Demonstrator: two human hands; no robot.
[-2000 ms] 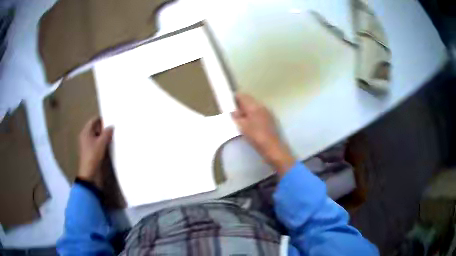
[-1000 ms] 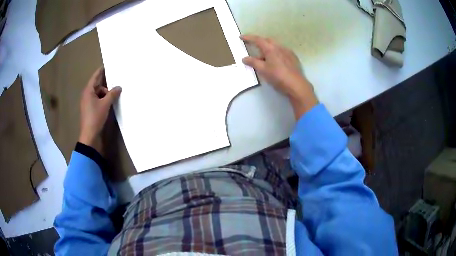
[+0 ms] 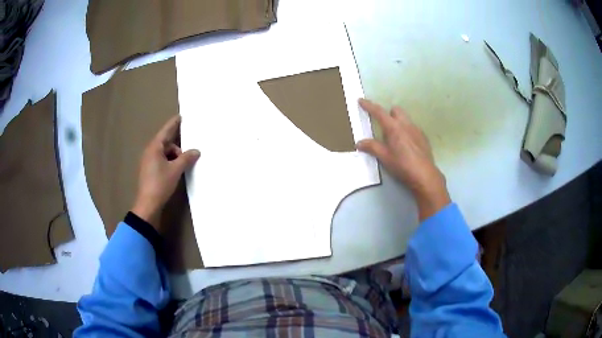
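A white card template (image 3: 264, 198) lies flat over a brown cut panel (image 3: 129, 132). The panel shows to the left of the card and through its window. The card's curved notch is at its lower right. My left hand (image 3: 160, 165) holds the card's left edge, thumb on top. My right hand (image 3: 402, 148) rests at the card's right edge beside the window, thumb and fingertips touching the edge. I cannot see anything else in its fingertips.
A stack of brown panels (image 3: 178, 23) lies at the far side. More brown panels (image 3: 26, 178) lie at the left. A tied beige bundle (image 3: 546, 109) and a thin strip (image 3: 507, 71) lie at the right. Dark material (image 3: 13, 39) is at the far left corner.
The view has shifted, so everything sits further right and lower than a second ago. The card's notch edge now lines up with the panel beneath; two seconds ago brown showed in the notch.
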